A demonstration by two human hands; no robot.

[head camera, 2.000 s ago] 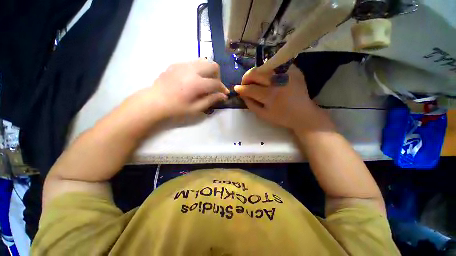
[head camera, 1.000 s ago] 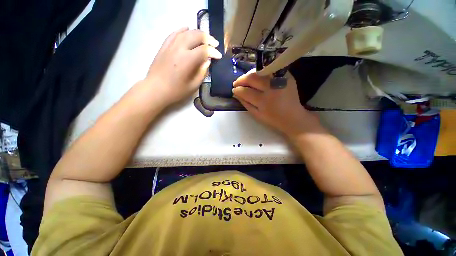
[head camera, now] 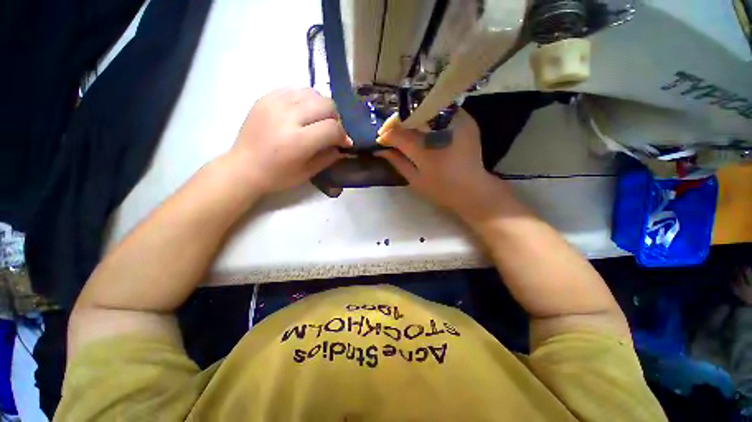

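A narrow black fabric strip [head camera: 350, 99] runs down from the top edge to the needle area of the off-white sewing machine [head camera: 486, 41]. My left hand [head camera: 293, 140] pinches the strip's near end at its left corner. My right hand [head camera: 441, 161] pinches the same end at its right side, with its fingertips partly under the machine head. A small bluish light shows beside the needle; the needle tip is too small to make out. Black cloth [head camera: 515, 119] lies on the table right of my right hand. The metal bed plate [head camera: 363, 173] shows just below my fingers.
Long black cloth [head camera: 157, 91] drapes over the table's left side. A blue plastic tray [head camera: 676, 227] with white and red items stands at the right, beside an orange-brown panel [head camera: 734, 206]. A measuring strip [head camera: 346, 274] runs along the front edge. Part of a person's hand shows at the far right.
My left hand has moved down from the strip's upper side to its near end, beside my right hand. The strip now curves towards my fingers. The view has shifted slightly.
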